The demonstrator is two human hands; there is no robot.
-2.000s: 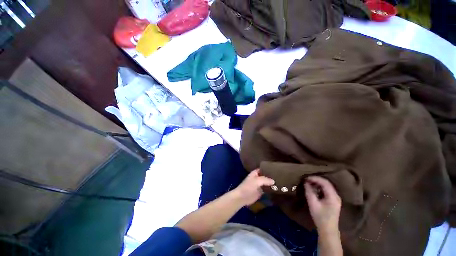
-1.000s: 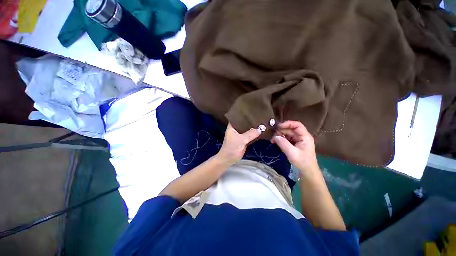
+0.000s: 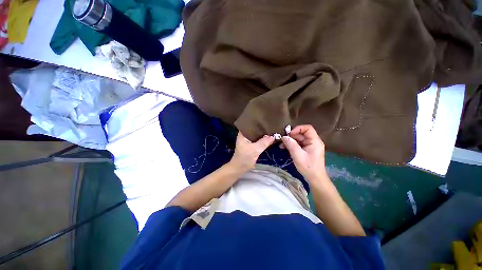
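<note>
A large brown coat (image 3: 306, 47) lies on the white table, its near part hanging towards my lap. Pale dotted stitching outlines a small shape on it. My left hand (image 3: 250, 151) pinches the coat's folded edge beside small pale buttons (image 3: 277, 136). My right hand (image 3: 307, 150) is at the same edge, just right of the buttons, with thumb and fingers close together at them. Whether it holds a small tool or a thread is too small to tell.
A dark flask (image 3: 124, 32) lies slanted in view by a green cloth (image 3: 66, 26), a crumpled off-white rag (image 3: 124, 62) and a black phone (image 3: 171, 64). A white plastic bag (image 3: 63, 100) is at left. Loose pale threads (image 3: 205, 153) lie on my dark lap.
The view has tilted down towards my lap. The held edge has come closer to my body. My right hand has moved slightly left, nearer the buttons and my left hand.
</note>
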